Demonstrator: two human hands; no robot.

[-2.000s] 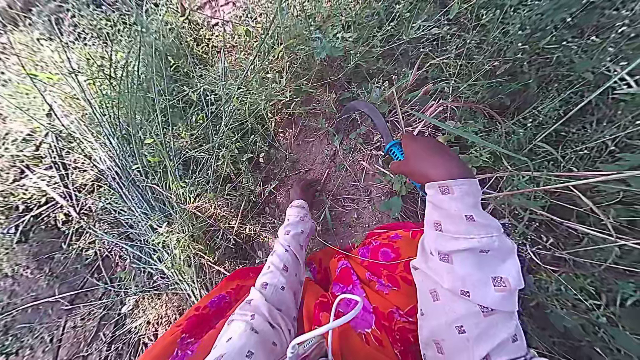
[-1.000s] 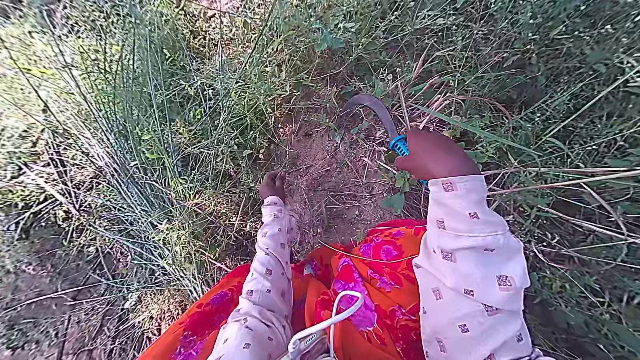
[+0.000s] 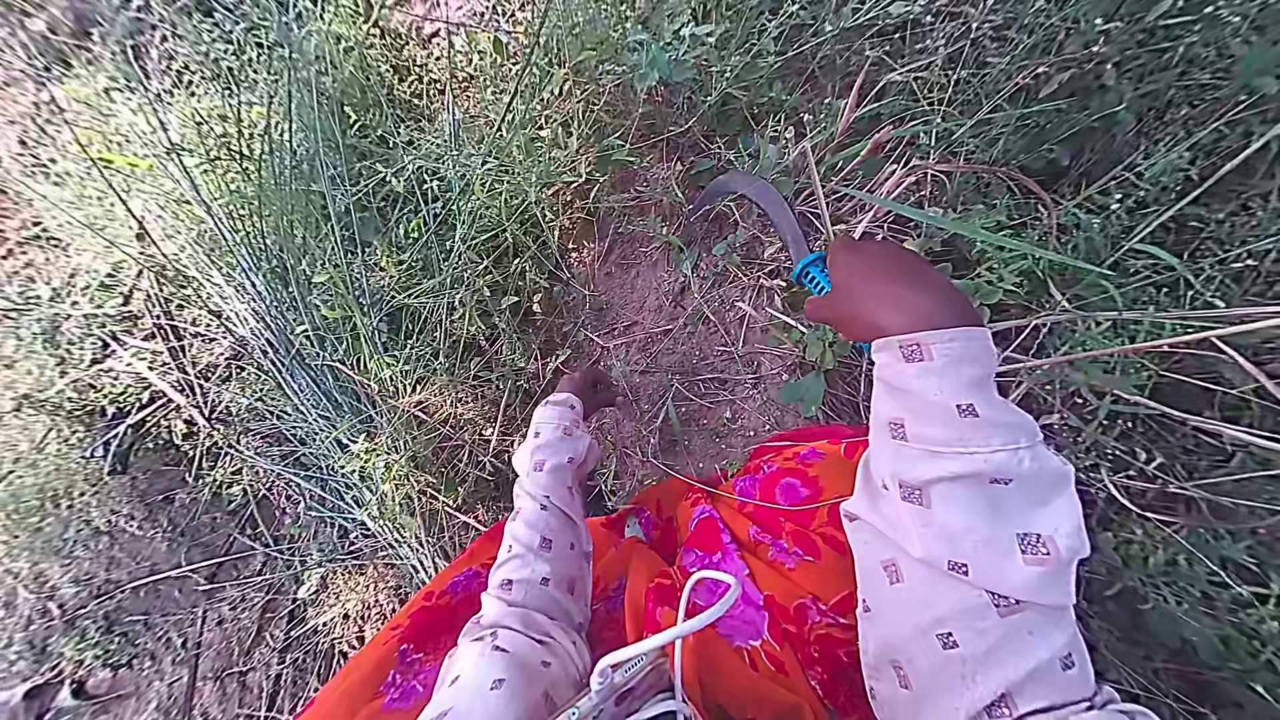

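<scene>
My right hand is closed round the blue handle of a sickle, whose curved metal blade points up and left over the soil and low weeds. Close to the bare soil, at the edge of the grass, is my left hand. It is small and dark in the view, with its fingers partly hidden, so whether it holds anything cannot be told. Both arms wear pale printed sleeves.
Tall thin grass stands on the left. Weeds and dry stalks spread on the right. A red and orange flowered cloth covers my lap, with a white cable over it.
The left hand moved left toward the grass, then a little back to the right. The right hand with the sickle has stayed in nearly the same place.
</scene>
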